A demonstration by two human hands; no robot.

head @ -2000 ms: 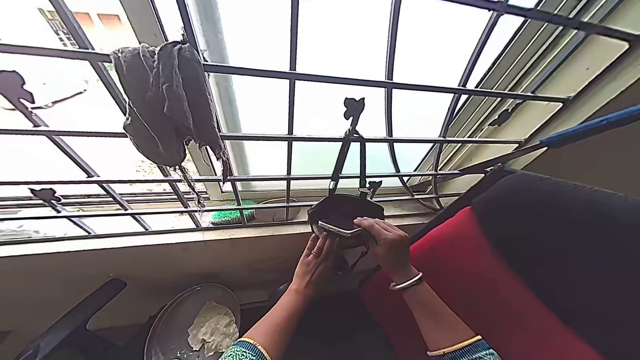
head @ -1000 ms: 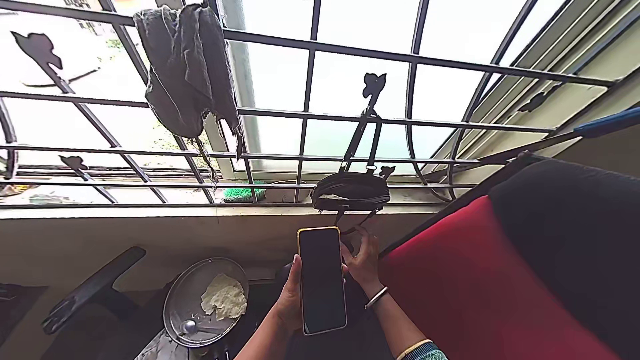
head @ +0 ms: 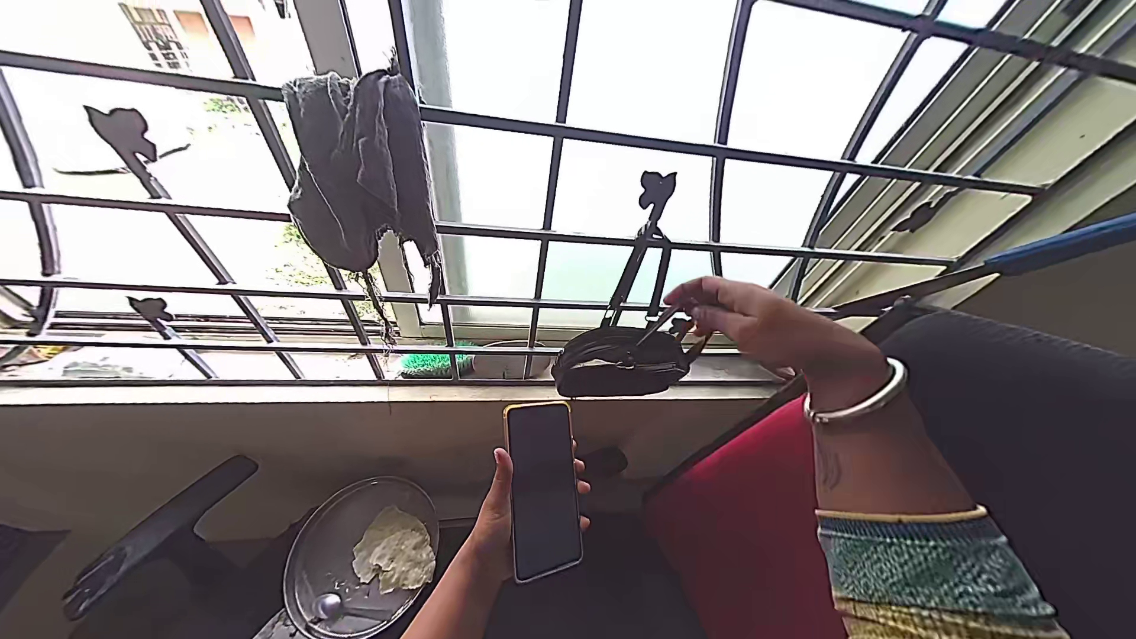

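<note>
My left hand [head: 499, 519] holds a smartphone [head: 543, 491] with a yellow-edged case upright, its dark screen facing me. A small black bag [head: 619, 362] hangs by its strap from the window grille, above the phone. Its top looks partly open, with something pale inside. My right hand [head: 723, 319], with a bangle at the wrist, is at the bag's upper right side, thumb and fingertips pinching a thin strap or cord that I cannot clearly identify.
A ragged grey cloth [head: 359, 173] hangs on the metal window grille [head: 497, 232]. A green scrubber [head: 435, 362] lies on the sill. Below left are a steel plate [head: 306, 550] with flatbread and a spoon, and a black armrest [head: 160, 532]. A red and black chair back [head: 754, 506] stands at right.
Two seconds ago both hands were together at the bag with the phone. Now the phone is below the bag in my left hand, and my right hand has moved up to the bag's right side.
</note>
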